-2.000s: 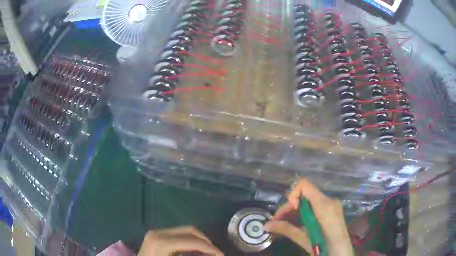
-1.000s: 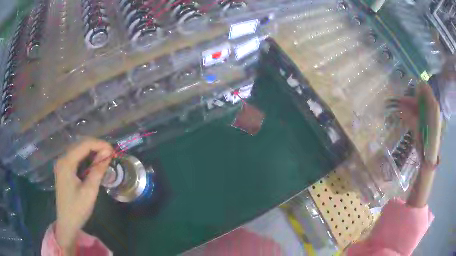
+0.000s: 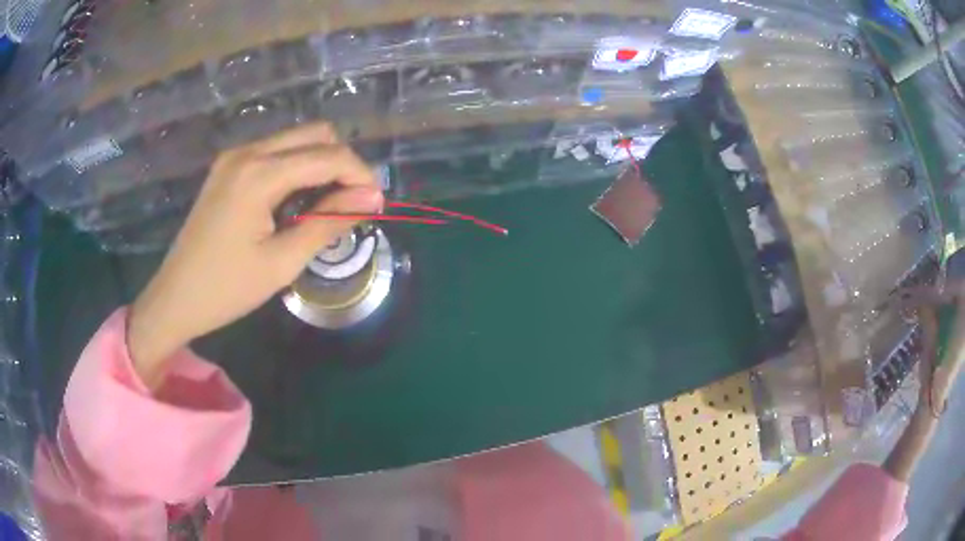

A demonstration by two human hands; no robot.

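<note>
My left hand (image 3: 249,211) is over the round fixture (image 3: 344,287), with fingertips pinched together. Thin red lead wires (image 3: 444,219) stick out to the right from between the fingers. The part they belong to is mostly hidden by the fingers. The fixture stands on the green mat, with pale rings on top and a shiny metal rim; my hand covers part of it. My right hand (image 3: 936,349) is at the far right edge, small, blurred and partly cut off, beside a tray with dark discs (image 3: 896,367). What it holds cannot be told.
Stacked clear trays (image 3: 349,90) with white labels (image 3: 704,23) lie across the back. A reddish-brown square (image 3: 629,207) lies on the green mat (image 3: 497,338). More clear ribbed trays (image 3: 836,159) stand at the right. A tan perforated board (image 3: 714,449) is beyond the mat's near edge.
The view has shifted, so fixture, square and trays sit further right. My left hand still pinches the red wires by the fixture. My right hand is lower and nearer the right edge; its green tool no longer shows.
</note>
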